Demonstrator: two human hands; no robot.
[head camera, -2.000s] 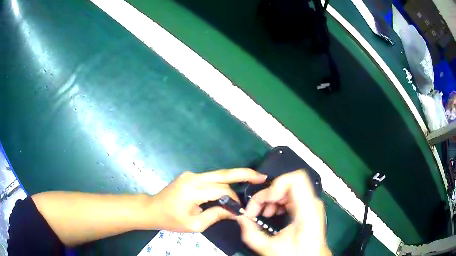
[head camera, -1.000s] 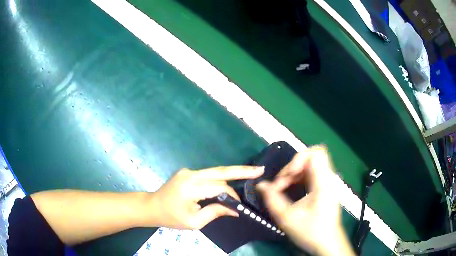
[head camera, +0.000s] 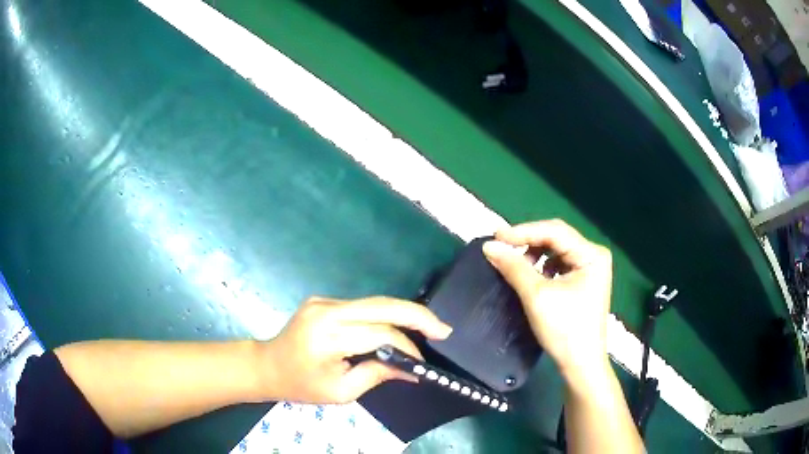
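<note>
A black electrical unit with rounded corners lies tilted on the bench in front of me, with a round recess at its lower corner. My left hand holds a folded black pad sheet with a row of white dots along its edge; its index finger rests on the unit's left side. My right hand has thumb and index finger at the unit's upper corner. Whether a pad is between those fingertips cannot be seen. White backing paper with blue print lies below my left hand.
A white strip separates the dark-green bench from the green conveyor belt. A black plug with metal prongs lies on the belt. Another corded plug is right of my right hand. Plastic bags and a blue bin are at upper right.
My right hand has moved from the dotted sheet edge up to the unit's upper corner, uncovering the unit's face. The plug on the belt has moved left and up. My left hand still holds the sheet.
</note>
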